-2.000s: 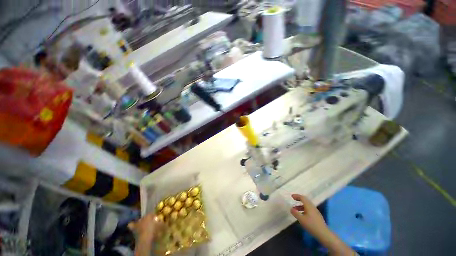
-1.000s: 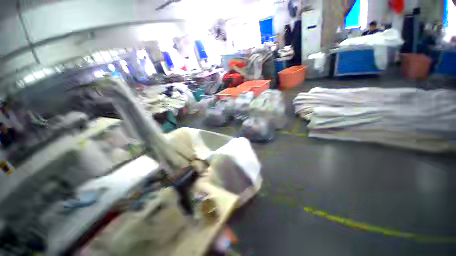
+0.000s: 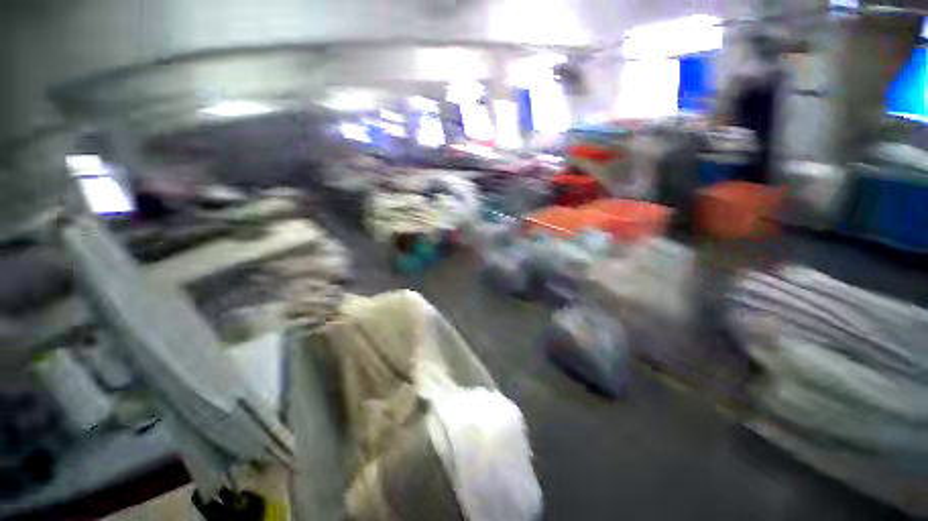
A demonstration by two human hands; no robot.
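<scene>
Neither of my hands is in view, and the picture is blurred. Nearest in front of me, at the bottom centre, is a large bin (image 3: 310, 407) with beige cloth (image 3: 382, 351) inside it. White cloth (image 3: 483, 448) hangs over its right side. A pale post (image 3: 168, 331) leans across the picture at the left of the bin. A yellow and black thing (image 3: 244, 504) shows at the post's foot, too blurred to name.
Grey plastic bags (image 3: 590, 346) lie on the floor past the bin, with orange crates (image 3: 621, 219) behind them. A long pile of pale cloth (image 3: 845, 356) lies at the right. Work tables and heaped cloth (image 3: 422, 209) stand at the left and back.
My view has swung away from the sewing table; both hands, the gold balls and the blue stool have left it. Since the last frame, the bin looks nearer and the cloth pile sits further right.
</scene>
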